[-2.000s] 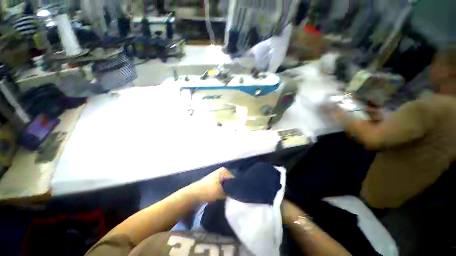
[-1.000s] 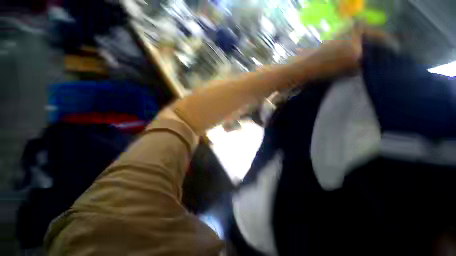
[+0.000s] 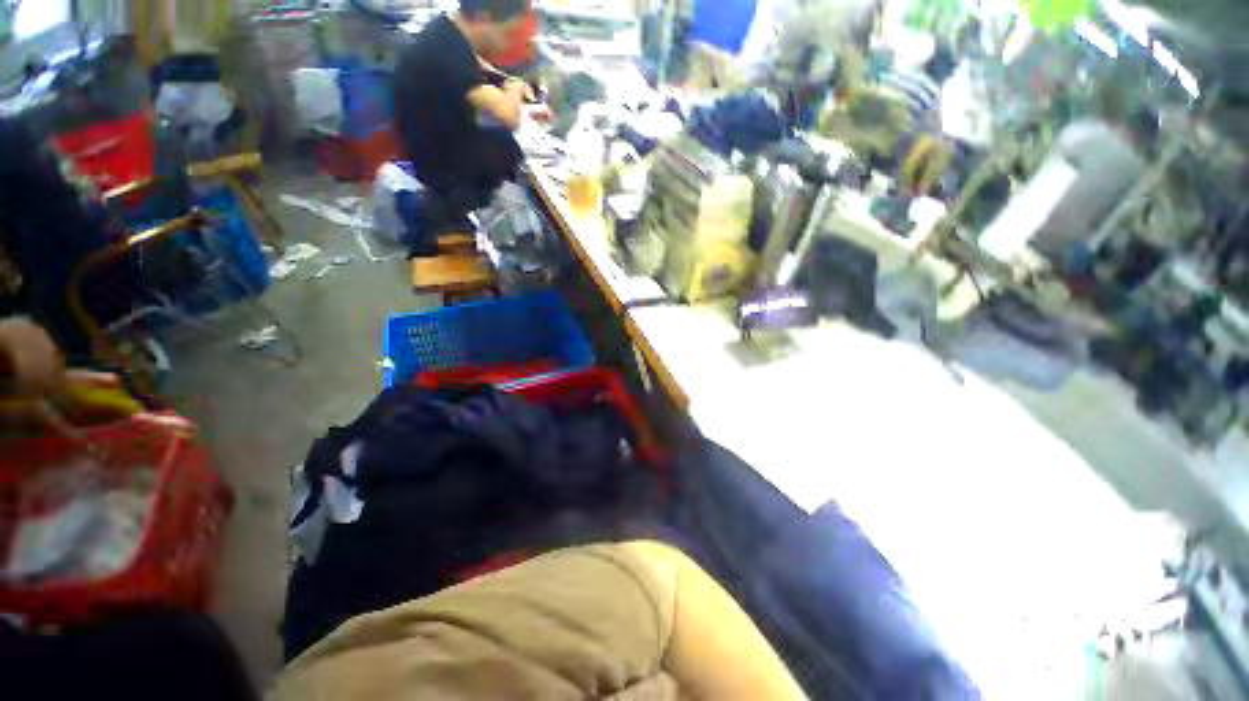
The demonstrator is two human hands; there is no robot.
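Observation:
Neither of my hands is in view. My left arm shows only as a tan sleeve and a bit of bare arm, cut off by the bottom edge. Just beyond it, a heap of dark garments [image 3: 466, 466] with small white parts lies over a red crate [image 3: 603, 390]. Bluish-dark cloth [image 3: 822, 575] runs along the near side of the long white table [image 3: 877, 425]. What my hands hold, if anything, is hidden.
A blue crate [image 3: 480, 336] stands behind the heap. Another red crate [image 3: 110, 534] with pale scraps is at the left, with a blurred skin-toned shape above it. A person [image 3: 459, 110] in black sits farther back. A phone-like screen [image 3: 778, 310] and a steel flask [image 3: 801, 219] stand on the table.
The view has swung left from the sewing machine to the floor crates. The dark and white garment and my hands, visible earlier, have gone out of view.

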